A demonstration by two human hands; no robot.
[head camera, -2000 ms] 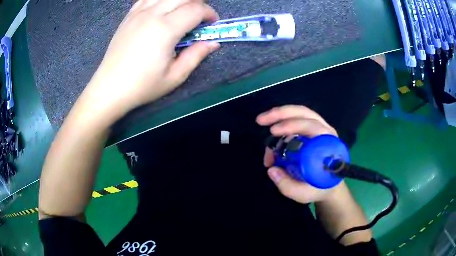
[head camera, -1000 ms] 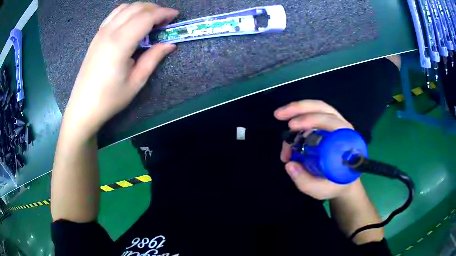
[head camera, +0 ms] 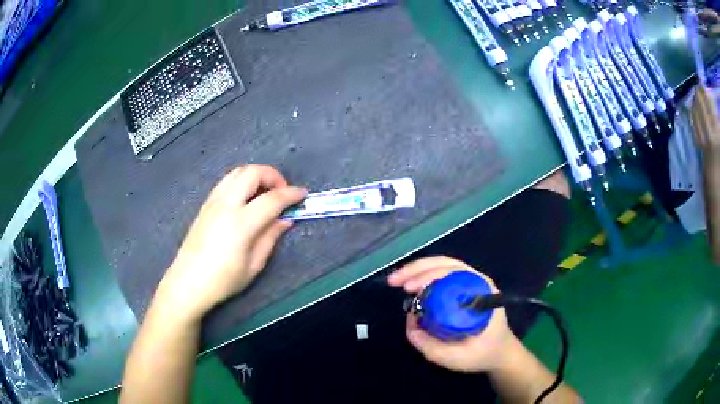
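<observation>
My left hand (head camera: 237,229) grips the left end of a lavender-white housing half (head camera: 401,193) lying on the dark grey work mat (head camera: 347,118). The housing is open side up, with a green and silver circuit board (head camera: 339,203) inside and a black part near its right end. My right hand (head camera: 466,323) holds the bright blue electric screwdriver (head camera: 454,304) below the bench edge, apart from the housing. Its rear faces the camera and its bit is hidden. The black tool cord (head camera: 553,316) runs down over the right forearm.
The screw tray (head camera: 181,91) lies at the mat's upper left. A tipped unit (head camera: 316,11) lies at the mat's top edge. Rows of tipped units (head camera: 592,102) lie at the right. Black plastic parts (head camera: 43,308) and a clear bag are at the left. Another person's hand (head camera: 705,118) shows at the right edge.
The view has shifted, bringing the screw tray and more units into sight. My left hand still holds the housing's left end; my right hand still holds the screwdriver.
</observation>
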